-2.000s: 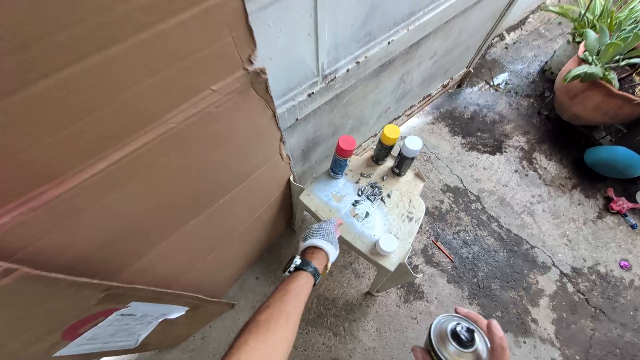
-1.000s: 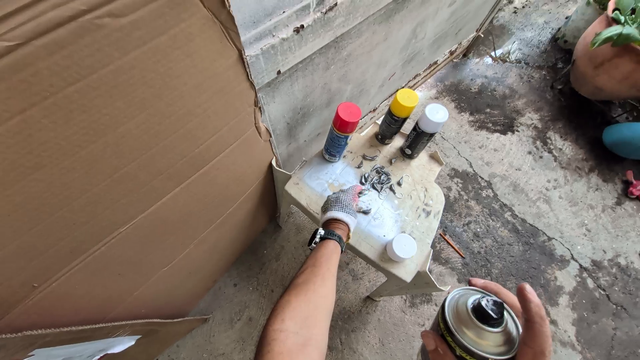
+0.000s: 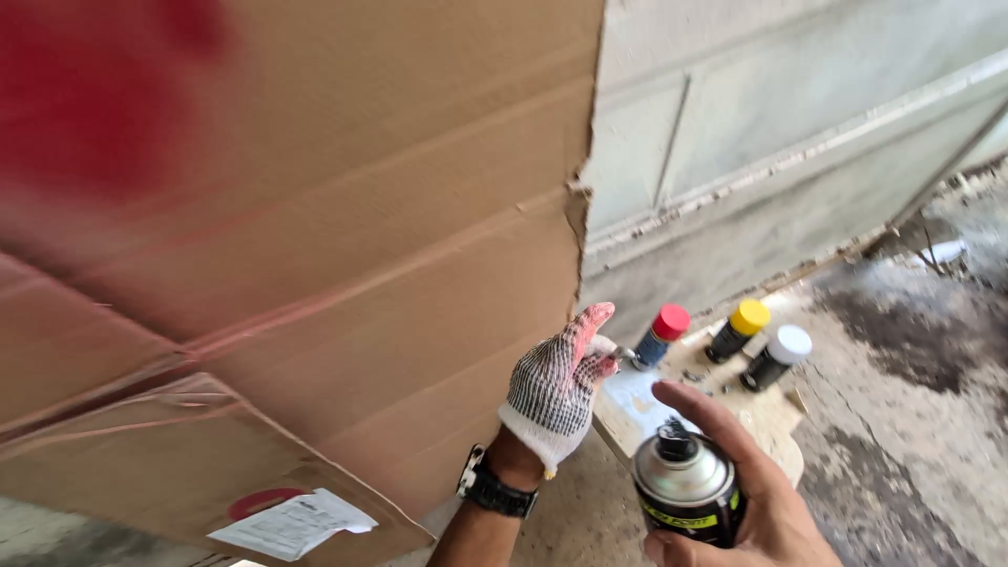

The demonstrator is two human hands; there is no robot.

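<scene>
My left hand (image 3: pixel 559 386), in a knitted work glove with red paint on its fingertips, is raised in front of the cardboard sheet (image 3: pixel 441 291). Between its fingers is a small grey metallic piece (image 3: pixel 626 354), whose kind I cannot tell. Bare and to the right, my right hand (image 3: pixel 756 488) grips a black spray paint can (image 3: pixel 685 492) with its cap off and black nozzle showing. Behind them a worn cream plastic stool (image 3: pixel 756 409) bears spray cans with a red cap (image 3: pixel 672 321), a yellow cap (image 3: pixel 750 316) and a white cap (image 3: pixel 789 344), plus several small dark pieces (image 3: pixel 694 376).
Red paint (image 3: pixel 102 102) marks the cardboard at the upper left. A box flap with a torn white label (image 3: pixel 295 524) lies at the lower left. A pale panelled wall (image 3: pixel 732 142) stands behind the stool, and stained, cracked concrete floor (image 3: pixel 882 409) lies to the right.
My left hand has lifted off the stool top with the small piece in its fingers. My right hand has brought the spray can closer to it. The view has swung left toward the cardboard.
</scene>
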